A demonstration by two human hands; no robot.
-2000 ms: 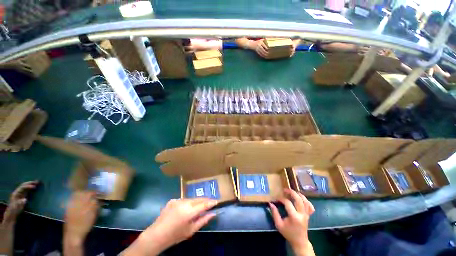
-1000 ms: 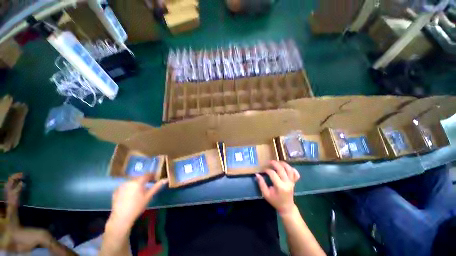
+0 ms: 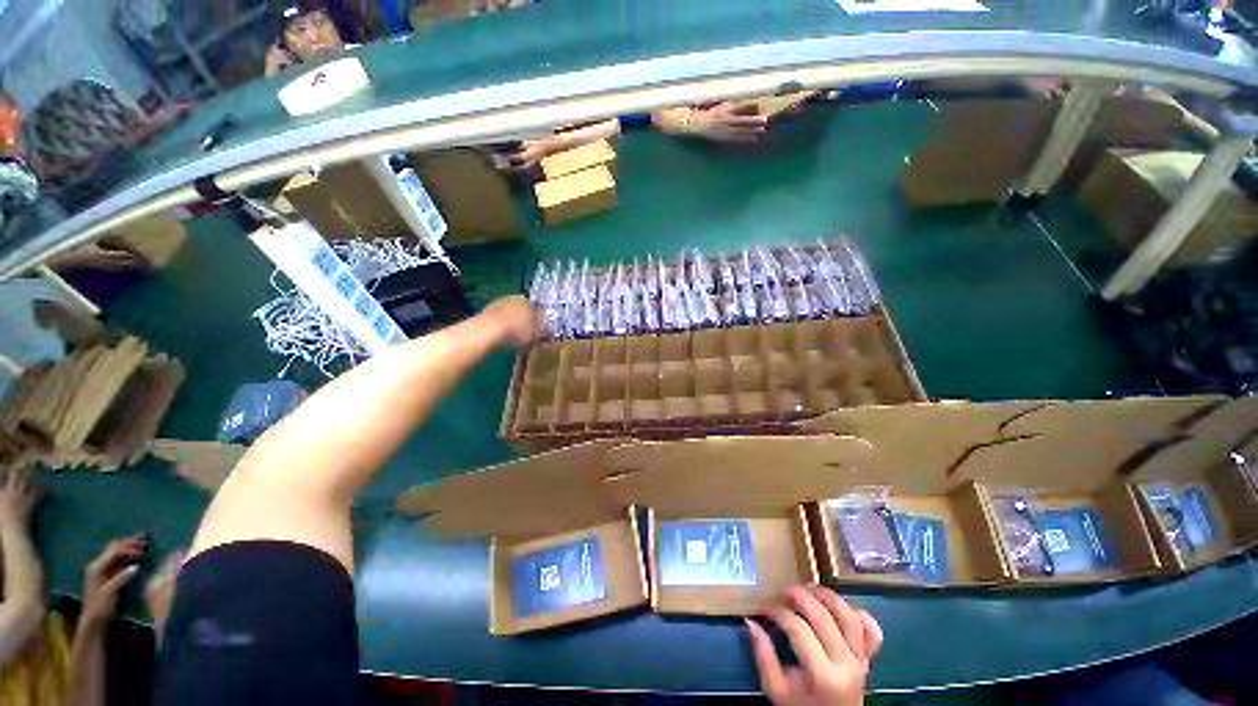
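Note:
My left arm reaches across to the far left end of the divider box (image 3: 704,428); my left hand (image 3: 516,321) is at the row of upright bagged units (image 3: 704,293), its fingers mostly hidden. My right hand (image 3: 817,646) rests with fingers apart at the front edge of an open carton (image 3: 775,590), beside its right corner. That carton and the carton to its left (image 3: 624,563) each hold a blue card (image 3: 704,555). The carton to the right (image 3: 977,563) holds a blue card and a bagged dark unit (image 3: 869,532).
More open cartons (image 3: 1131,552) stand along the near edge at right, flaps up. White cables (image 3: 297,331), a power strip (image 3: 328,287) and a grey-blue bagged item (image 3: 262,411) lie at left. Brown stacked cartons (image 3: 90,400) and a neighbour's hands (image 3: 108,579) are far left.
My left hand has left the cartons at the near edge and moved forward to the divider box. My right hand stays near the same carton. The leftmost carton is now mostly hidden behind my left arm.

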